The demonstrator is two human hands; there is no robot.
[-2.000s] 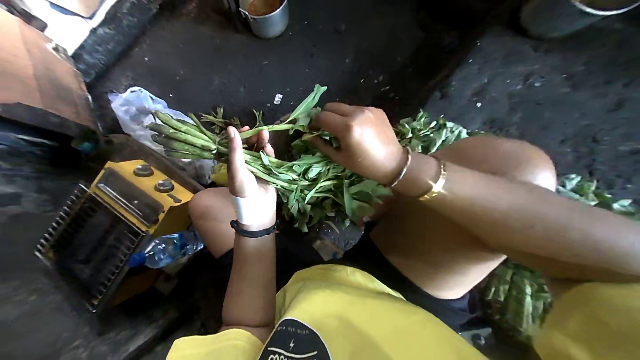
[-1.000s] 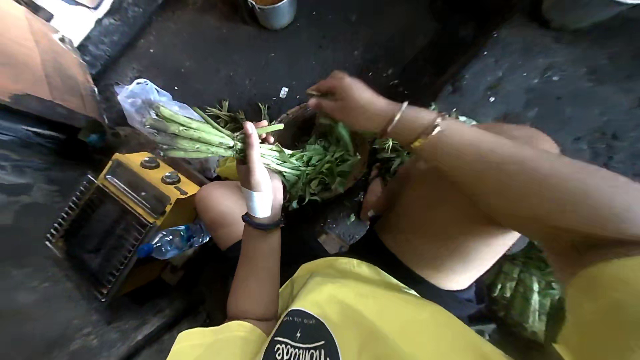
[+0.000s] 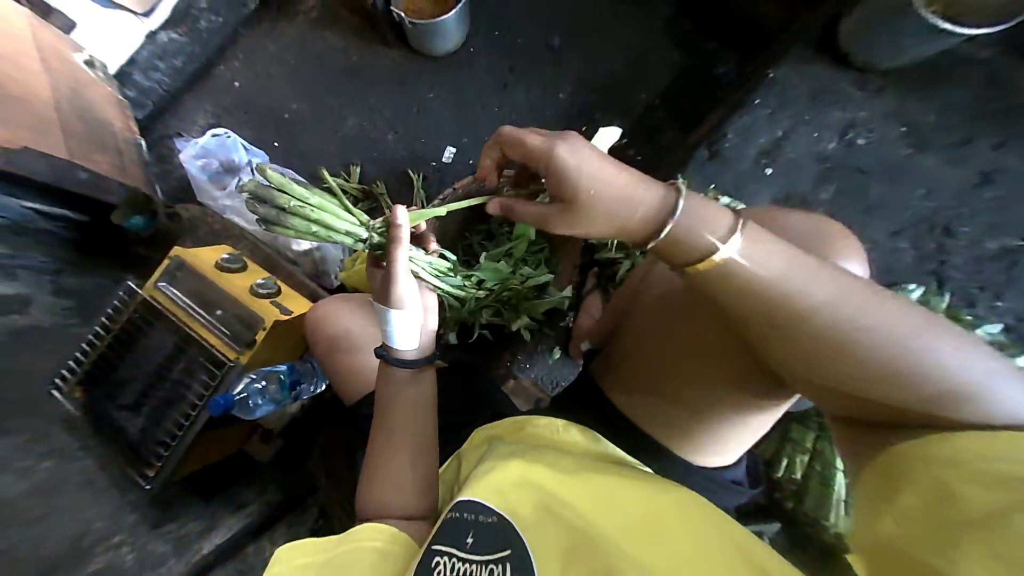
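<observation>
My left hand (image 3: 404,280) is closed around a bunch of leafy green stems (image 3: 308,210), the thick cut ends pointing left and the leaves (image 3: 512,276) hanging to the right. A white wrap and a dark band circle that wrist. My right hand (image 3: 560,184), to the right of the bunch, pinches a single green stem (image 3: 464,204) between thumb and fingers; its other end reaches my left hand. Under the leaves a round basket or container shows only its rim (image 3: 460,188). More greens (image 3: 808,472) lie in a bundle by my right leg.
At the left stand a yellow appliance with a wire grill rack (image 3: 224,296) and a clear plastic bottle with a blue cap (image 3: 276,390). A plastic bag (image 3: 224,164) lies behind the bunch. Metal pots stand at the top centre (image 3: 436,32) and top right (image 3: 888,32).
My right hand was at the leaves two seconds ago, then apart from the bunch at its right. Now it holds a stem close to my left hand, which has stayed around the bunch.
</observation>
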